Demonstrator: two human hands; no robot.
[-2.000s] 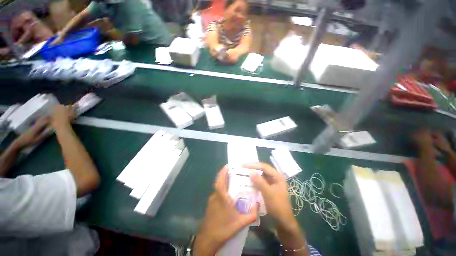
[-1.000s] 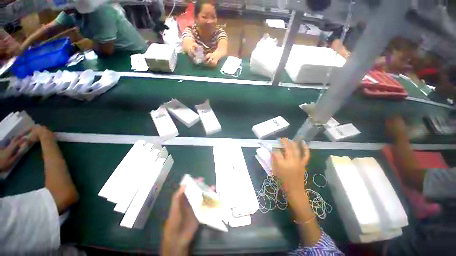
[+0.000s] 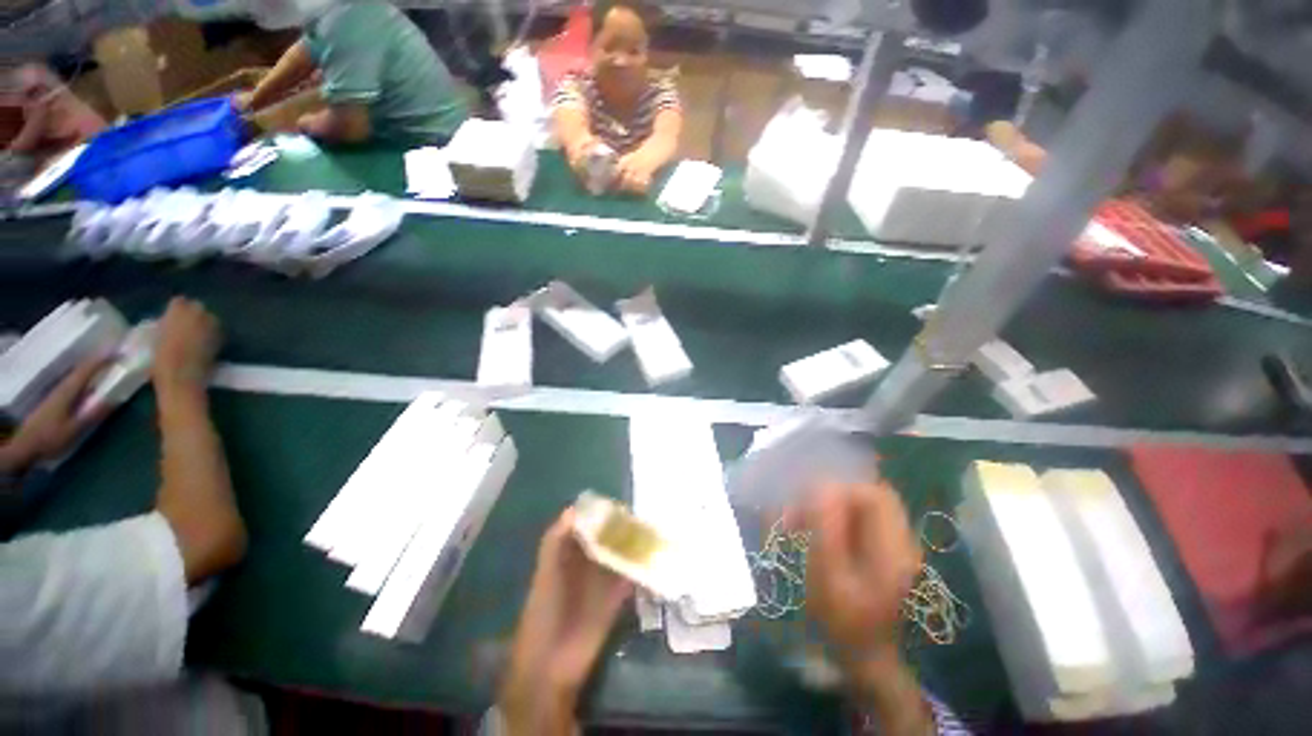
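My left hand (image 3: 554, 611) holds a small white carton (image 3: 627, 546) tilted, its open end facing me with a yellowish inside. My right hand (image 3: 863, 561) is raised over the rubber bands (image 3: 781, 568) and blurred. A blurred whitish sheet, perhaps a leaflet (image 3: 800, 463), shows at its fingertips; the grip is unclear. A pile of flat white cartons (image 3: 688, 496) lies between my hands, partly behind the held carton. A row of set-up cartons (image 3: 417, 503) lies to the left.
Several cartons (image 3: 656, 342) lie on the green belt beyond the white strip (image 3: 576, 398). Blank stacks (image 3: 1079, 590) and a red mat (image 3: 1223, 532) are at right. A grey metal post (image 3: 1029, 216) slants down at right. Other workers' arms (image 3: 194, 446) are at left; a person sits opposite.
My right hand has pulled back from the leaflet pile toward me, with a blurred sheet at its fingers. My left hand has tilted the carton so that its open end shows.
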